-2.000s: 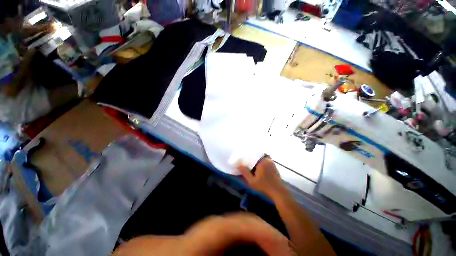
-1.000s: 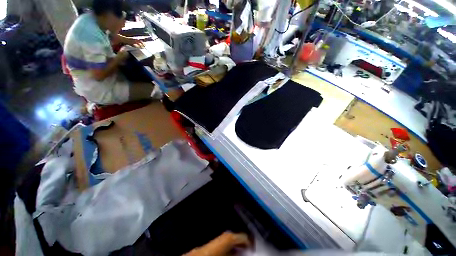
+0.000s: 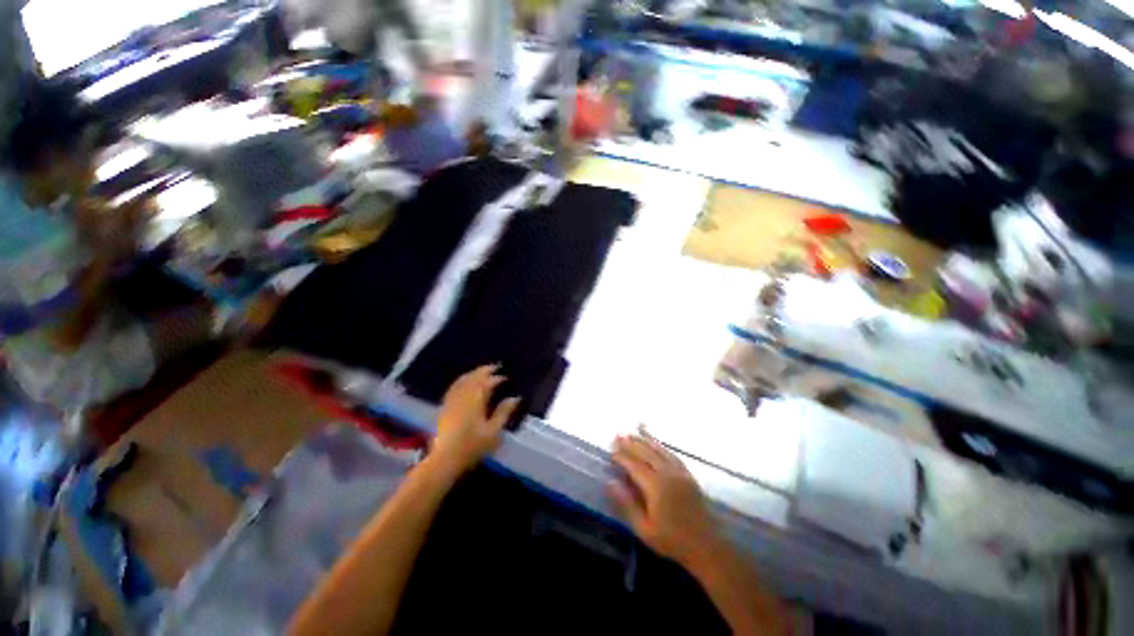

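A black cut panel (image 3: 529,280) lies on the white sewing table, beside a stack of black panels (image 3: 373,280) with a pale edge between them. My left hand (image 3: 470,422) is at the near end of the black panel, fingers apart, over its edge; whether it grips the cloth is unclear. My right hand (image 3: 659,491) is at the table's front edge, left of the needle area, fingers a little apart, with nothing visible in it. The presser foot area (image 3: 752,385) of the white sewing machine (image 3: 871,342) is blurred.
A cardboard box (image 3: 212,435) with grey-white pieces (image 3: 305,522) is at lower left. White pieces (image 3: 852,472) lie on the machine bed at right. A red item (image 3: 827,225) and a tape roll (image 3: 888,265) are behind the machine. A person (image 3: 75,273) sits at far left.
The large white piece seen earlier at my right hand no longer lies over the black cloth. Both hands are now at the table's front edge. The black panel now reaches nearer to that edge.
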